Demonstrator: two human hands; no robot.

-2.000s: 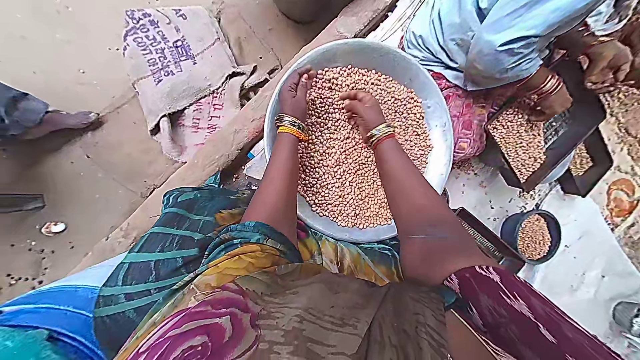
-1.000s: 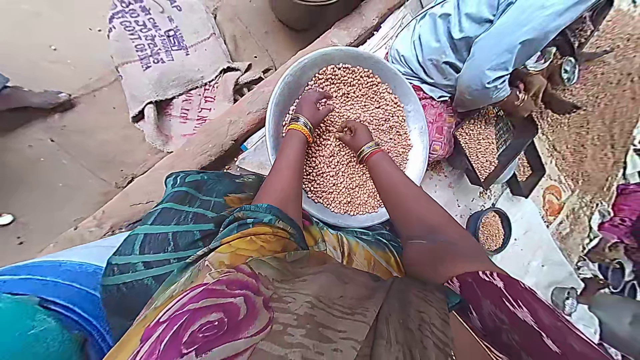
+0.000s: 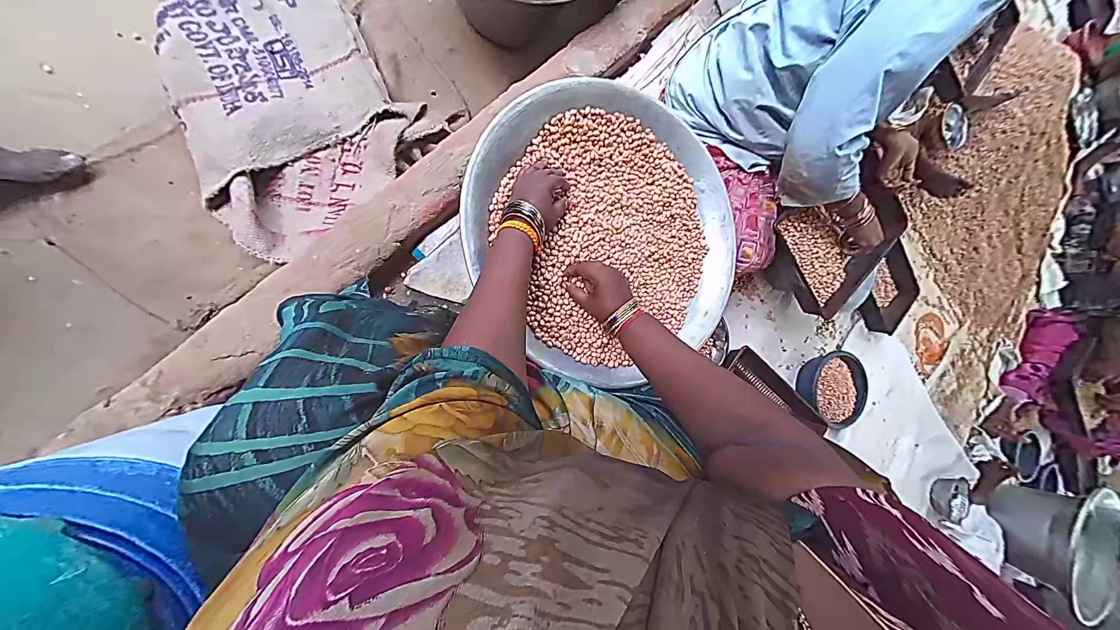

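Note:
A wide round metal basin (image 3: 714,289) rests at my lap, holding a broad layer of small tan-pink nuts or beans (image 3: 634,210). My left hand (image 3: 542,194) lies on them at the basin's left side, fingers bent down against the pile; whether it holds any cannot be told. Lower and nearer the middle, my right hand (image 3: 601,290) is just over the pile with thumb and forefinger curled together; anything between the fingertips is too small to make out. Bangles circle both wrists.
A co-worker in a light blue sleeve (image 3: 818,149) reaches over a dark-framed tray (image 3: 798,289) at the right. A small dark bowl (image 3: 809,385) of the same pieces stands below it. Printed sacks (image 3: 262,96) lie beyond a raised ledge (image 3: 420,197). A blue plastic container (image 3: 114,490) is at lower left.
My left hand has moved down onto the pile from the basin's upper left rim, where it was two seconds ago. My right hand has moved down toward the basin's lower part. The view has shifted.

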